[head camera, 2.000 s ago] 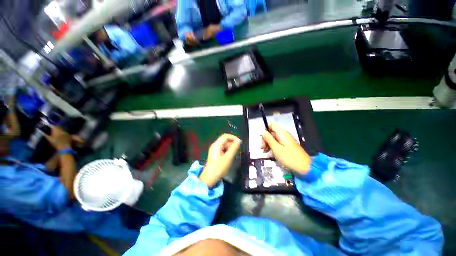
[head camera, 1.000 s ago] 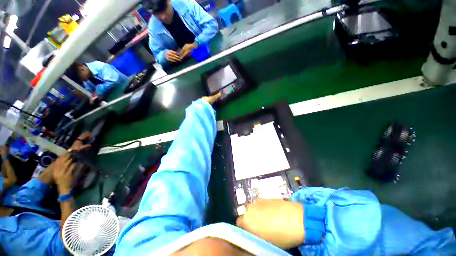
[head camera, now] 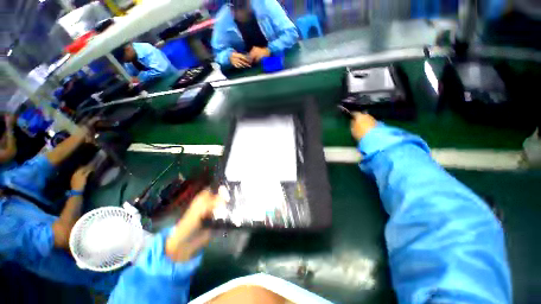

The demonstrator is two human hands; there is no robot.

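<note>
An open tablet point(head camera: 261, 148) in a dark tray, blurred, spans the bench edge and the white rail in front of me. Its silver-white panel faces up, with the circuit board point(head camera: 261, 202) at the end nearest me. My left hand point(head camera: 196, 224) is at the tray's near left corner with its fingers on the edge. My right hand point(head camera: 362, 124) reaches over the conveyor to the near left corner of a second open tablet point(head camera: 371, 80). A slim dark tool tip shows at its fingers. Whether it touches that tablet is unclear.
A third device point(head camera: 481, 83) stands farther right on the conveyor, and another point(head camera: 191, 100) at the left. Red wires point(head camera: 178, 193) and a white fan point(head camera: 107, 237) are at my left. A white rail point(head camera: 474, 158) edges the conveyor. Workers in blue sit across and left.
My left hand has come back from the conveyor to the near tray. My right hand has moved from the board out to the conveyor. The near tablet now sits farther left and forward, over the rail.
</note>
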